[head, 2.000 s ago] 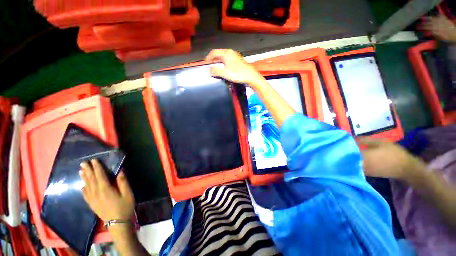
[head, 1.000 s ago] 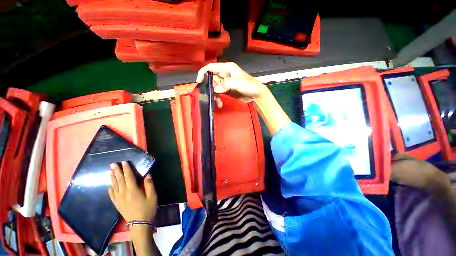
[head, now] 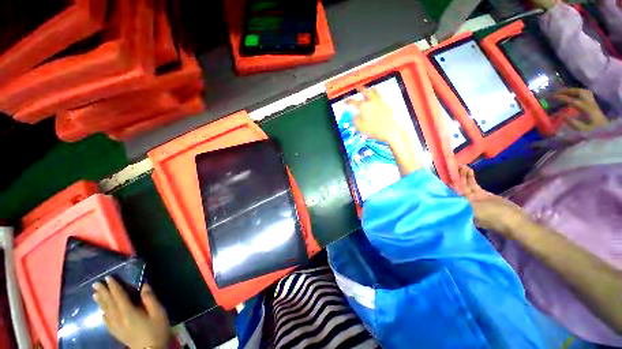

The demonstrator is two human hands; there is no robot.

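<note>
A dark tablet with its screen off (head: 249,211) lies slightly askew on an orange-red foam tray (head: 179,184) in front of me. My right hand (head: 376,119) is over a lit tablet with a blue-swirl screen (head: 365,160), fingertips at its upper part. That tablet sits in another orange-red tray (head: 430,112). My left hand (head: 133,317) lies flat on a second dark tablet (head: 82,293) at the lower left, fingers spread. This tablet lies askew on a pale orange tray (head: 102,218); its lower end is cut off by the picture's edge.
Stacked orange-red trays (head: 102,82) stand beyond the line at upper left. A small dark device with green and red marks (head: 279,31) sits in a tray at the top. At right are a white-screen tablet (head: 477,85) and people's arms in light purple sleeves (head: 566,198).
The tablet held on edge now lies flat on the middle tray. My right hand has let it go and moved right to the lit tablet. The view has turned; my left hand stays on its tablet.
</note>
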